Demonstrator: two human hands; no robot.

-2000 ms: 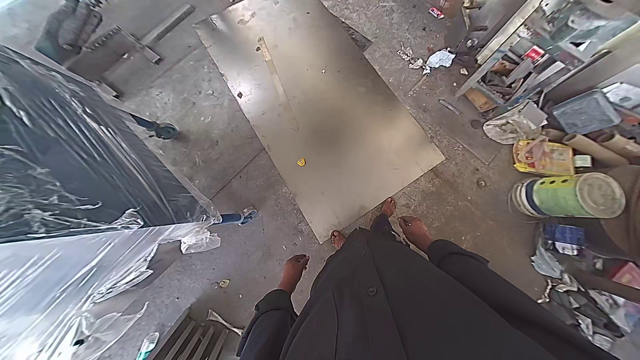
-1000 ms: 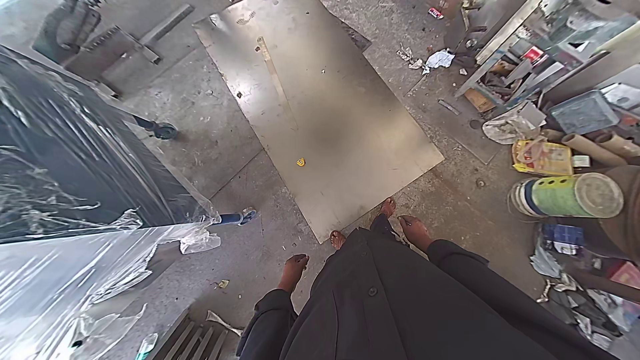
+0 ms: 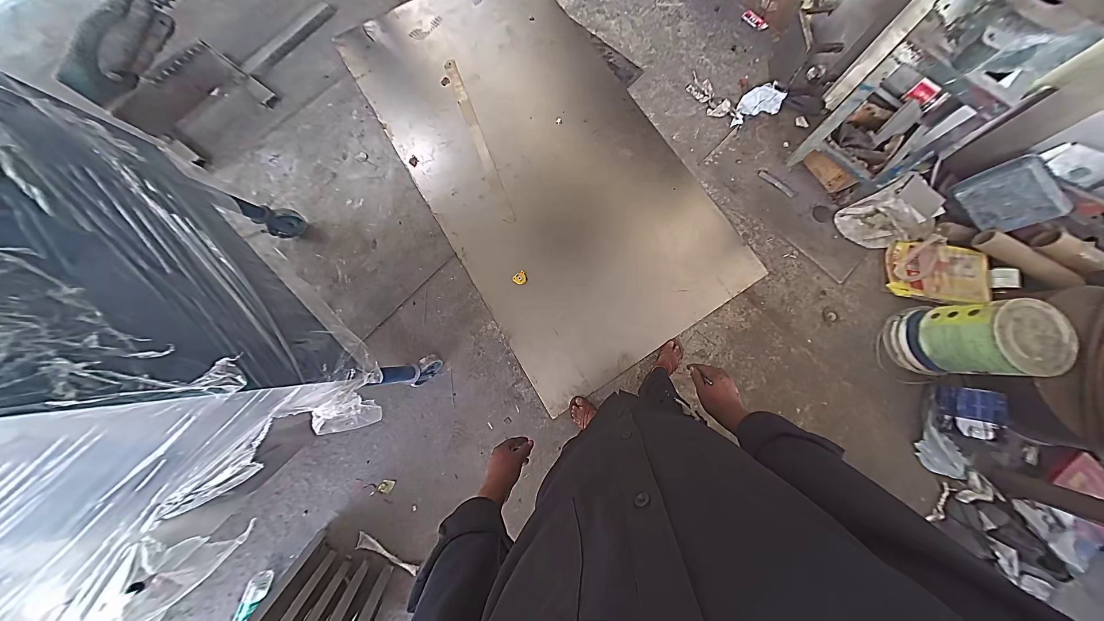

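My left hand (image 3: 507, 466) hangs beside my dark buttoned coat, its fingers loosely curled, touching nothing that shows. My right hand (image 3: 718, 394) hangs on the other side with curled fingers, just past the near corner of the sheet; whether anything small is inside it cannot be told. A large flat metal sheet (image 3: 621, 216) lies on the concrete floor in front of my feet. On it rests a small yellow tape measure (image 3: 519, 277), left of the middle. A long narrow strip (image 3: 479, 142) lies or is marked further up the sheet.
At left stands a plastic-wrapped piece (image 3: 147, 276) on casters (image 3: 285, 223). Metal parts (image 3: 194, 95) lie behind it. A slatted metal piece (image 3: 332, 586) is at the bottom left. Along the right are a cluttered shelf (image 3: 897, 95), cardboard tubes (image 3: 1026, 259), a green bucket (image 3: 983, 336) and scraps.
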